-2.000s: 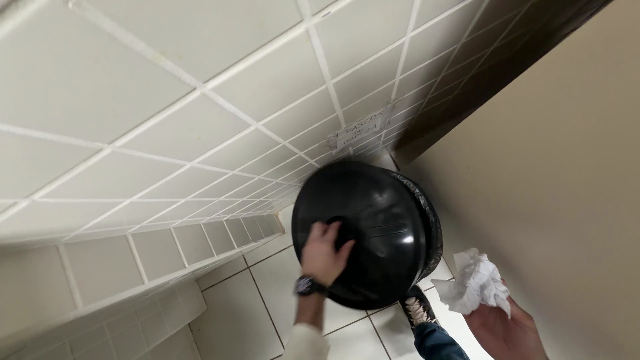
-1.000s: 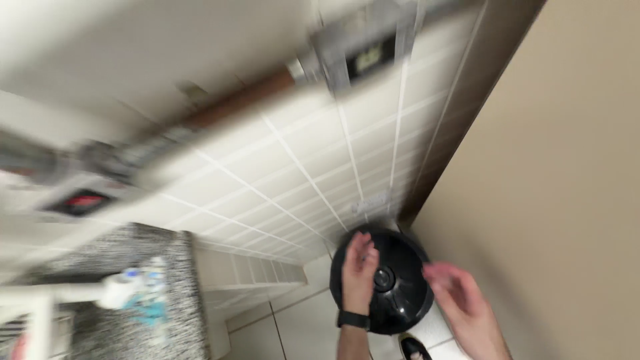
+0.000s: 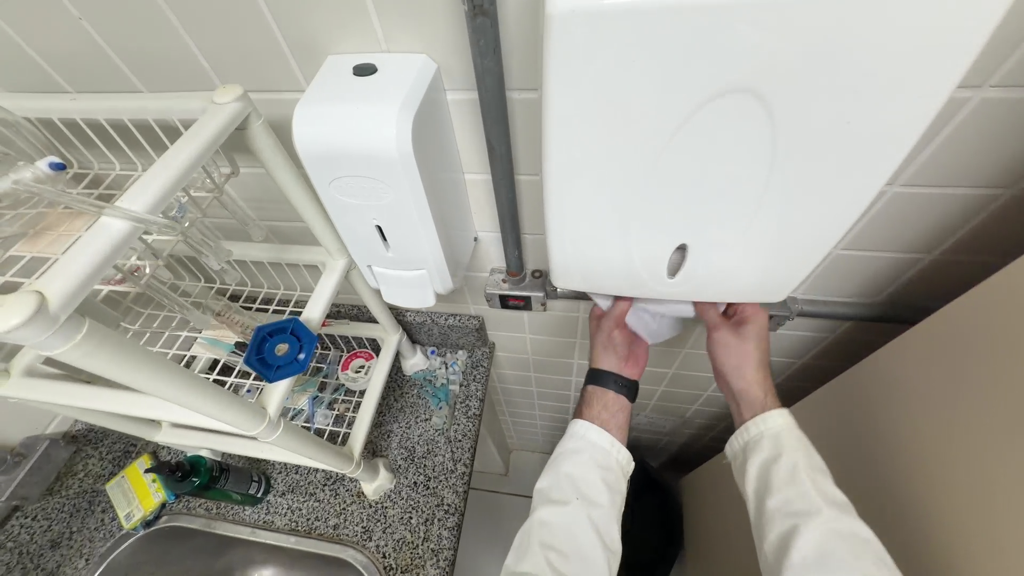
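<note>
A large white paper towel dispenser [image 3: 720, 160] hangs on the tiled wall. White paper [image 3: 658, 318] sticks out from its underside between my two hands. My left hand [image 3: 618, 340], with a black band on the wrist, has its fingers on the paper's left part, thumb at the dispenser's lower edge. My right hand [image 3: 738, 346] pinches the paper's right end at the same edge; some fingertips are hidden under the dispenser. Both arms wear white sleeves.
Left of the dispenser are a white soap dispenser [image 3: 376, 172] and a grey conduit [image 3: 498, 136]. A white drying rack [image 3: 308, 448] with glassware stands on the granite counter [image 3: 432, 496], near a green pump bottle [image 3: 212, 478] and steel sink [image 3: 240, 548]. A black bin [image 3: 652, 512] stands below.
Both hands have moved from near the black bin up to the dispenser. The crumpled paper seen earlier in my right hand is gone from it. The view has swung up to the wall.
</note>
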